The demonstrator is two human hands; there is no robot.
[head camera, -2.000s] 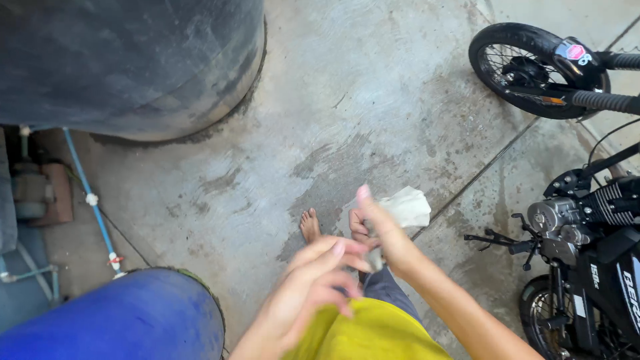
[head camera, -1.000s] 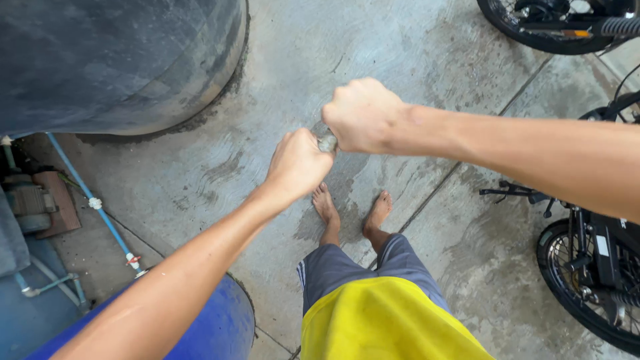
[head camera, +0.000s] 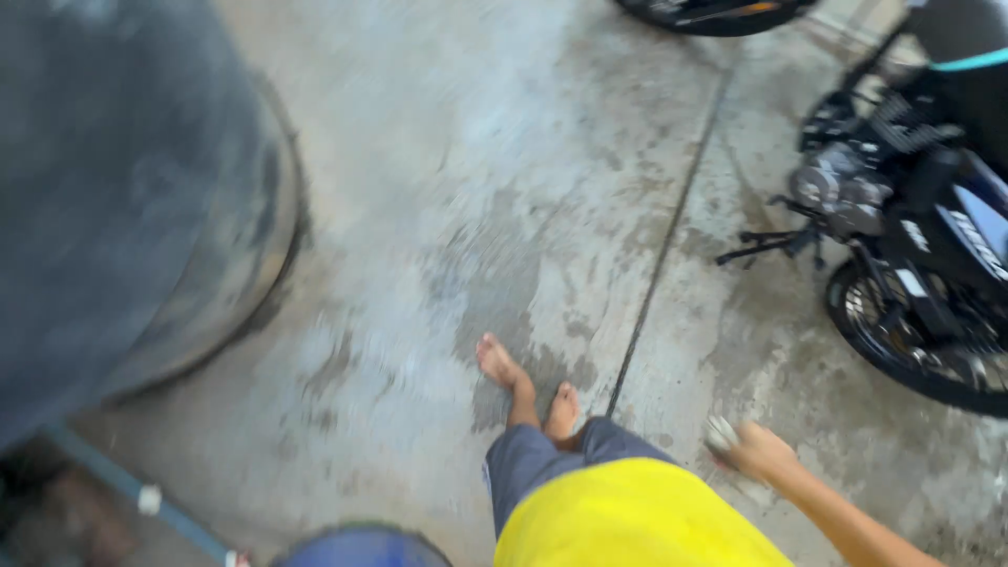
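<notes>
At the lower right, beside the yellow shirt, my right hand is closed around a bunched pale cloth, which sticks out past the fingers on the left side. Motion blur hides the cloth's detail. My left hand is out of the picture. Below me, two bare feet stand on the wet-patched concrete floor.
A large dark tank fills the upper left. A blue drum stands at the bottom, near a blue pipe with white fittings. A black motorcycle is at the right, and another wheel at the top.
Both fists were together on the bunched cloth a second ago. Now they are apart: the right hand has moved down to the lower right with the cloth, and the left has left the view.
</notes>
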